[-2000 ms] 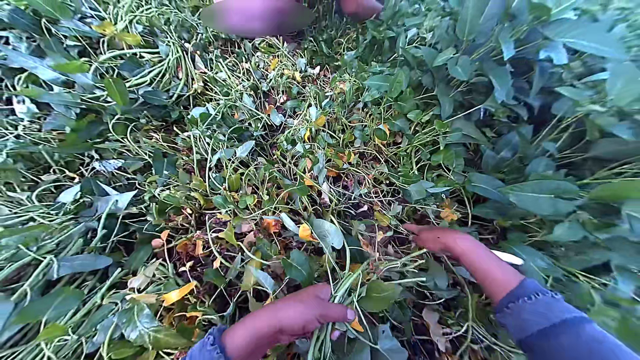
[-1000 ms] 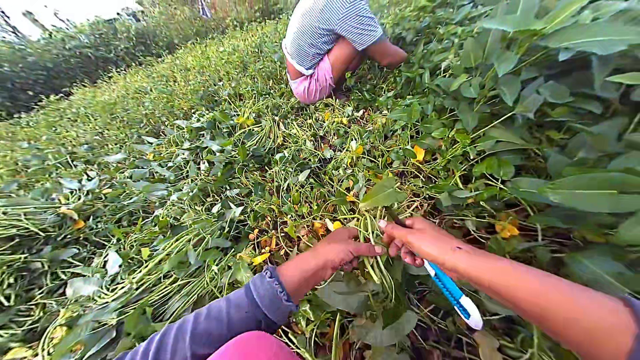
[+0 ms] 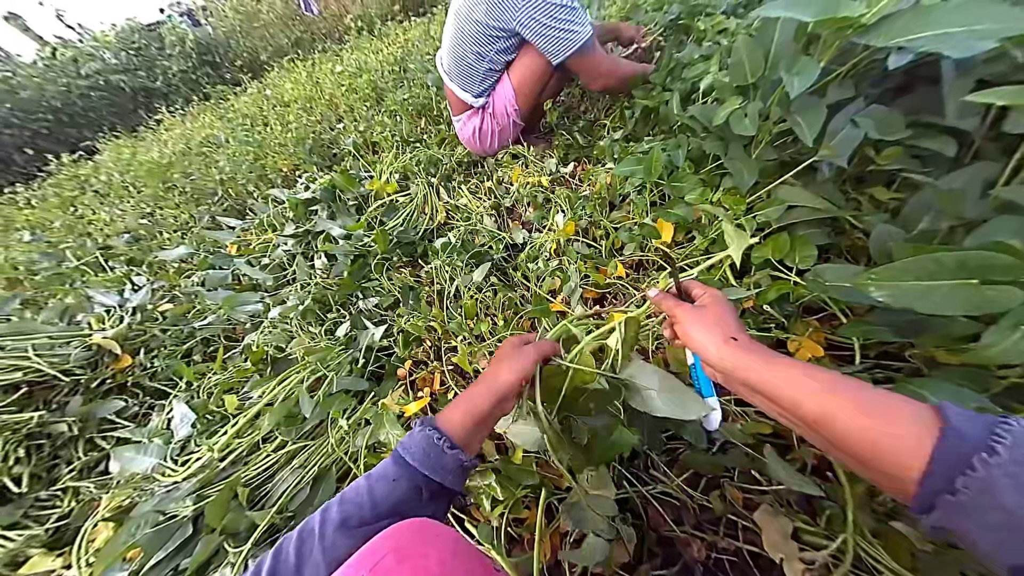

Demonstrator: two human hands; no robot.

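Note:
My left hand (image 3: 516, 364) is closed around several green leafy stems (image 3: 588, 332) low in the middle of the view. To its right, my right hand (image 3: 700, 320) grips a knife by its blue and white handle (image 3: 702, 388), whose end sticks out below the palm. The knife's dark blade (image 3: 670, 268) points up beyond my thumb, close to a pale green stem. Broad leaves (image 3: 660, 390) of the held stems hang between my two hands.
Another person (image 3: 512, 64) in a striped shirt and pink shorts squats ahead, hands in the plants. Cut-looking stems (image 3: 272, 424) lie in bunches at the left. Tall broad-leaved plants (image 3: 944, 280) stand at the right. A pink-clothed knee (image 3: 416, 552) shows at the bottom.
The view has risen since the first frame. Since one second ago, my hands have moved apart, with stems between them. The other person's hands have come into sight.

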